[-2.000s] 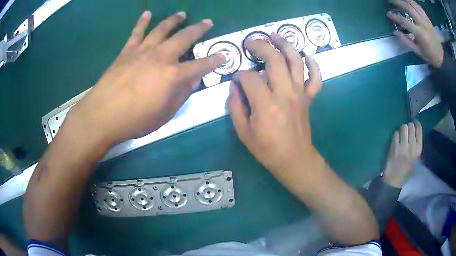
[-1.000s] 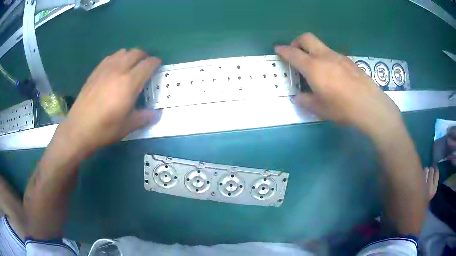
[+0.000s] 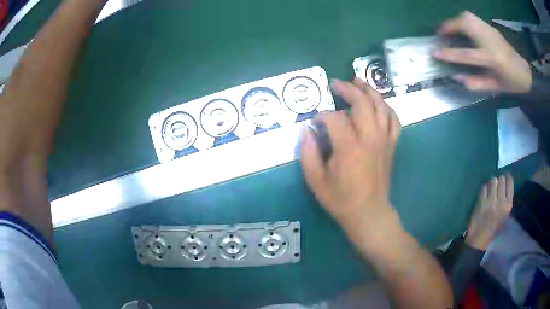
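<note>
A silver housing plate lies in front of me against the rail, its four dark-ringed circles facing up. My right hand is at its right end, over the rail, fingers bent and somewhat apart. A dark patch shows between thumb and fingers; whether it is a held part or shadow, I cannot tell. My left forearm runs up the left side and leaves the picture at the top; my left hand is out of view. A duller grey four-hole plate lies nearer me, below the rail.
A long white rail crosses the green surface. At right, another person's hand holds a flat silver plate over a ringed plate. That person's other hand rests lower right, below a pale sheet.
The perforated face between my two hands is no longer in view; a ringed plate lies there. My left hand has left the picture at the top. The neighbour's hand now holds a plate.
</note>
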